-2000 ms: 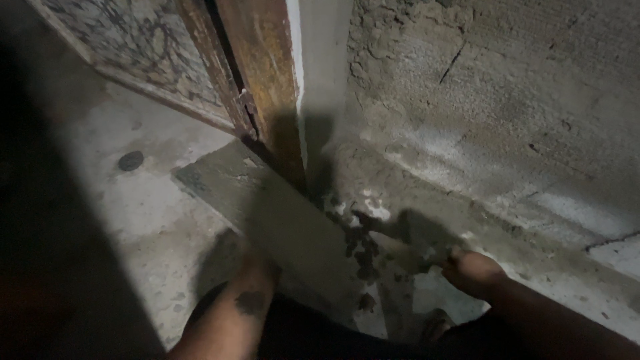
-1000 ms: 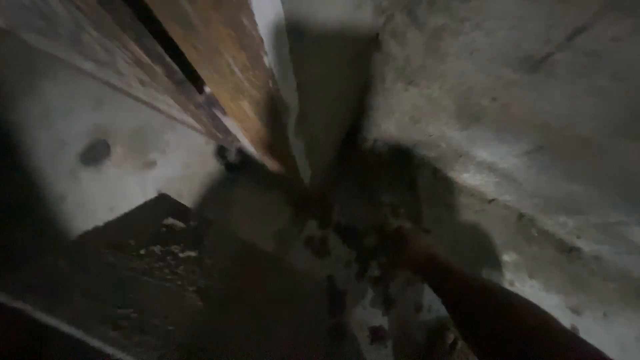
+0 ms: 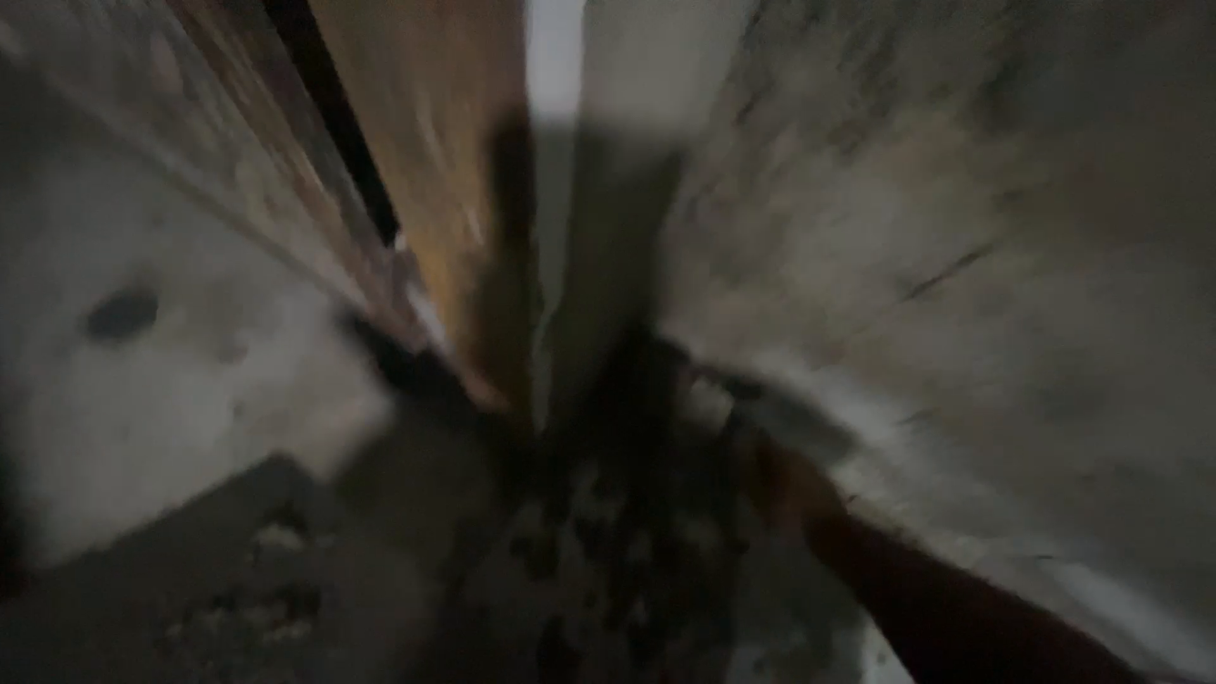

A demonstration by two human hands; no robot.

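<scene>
My right hand (image 3: 784,475) reaches in from the lower right toward the foot of the wall, beside the corner by the door frame. It is dark and blurred; a small pale patch lies just beyond its fingers, and whether the hand holds something cannot be told. At the lower left lies a flat, dark board (image 3: 123,589) with lumps of what looks like mortar (image 3: 275,608) on it. My left hand is not in view.
A worn wooden door frame (image 3: 427,171) meets a smooth plastered strip (image 3: 646,76) and a rough cement wall (image 3: 931,218). A patterned door panel (image 3: 161,104) stands at the left. The concrete floor (image 3: 237,380) has a dark round spot. Dark clumps are scattered below the corner.
My left forearm, seen two seconds ago, is out of view. The board has shifted from below the door frame to the lower left. My right hand is nearer the corner.
</scene>
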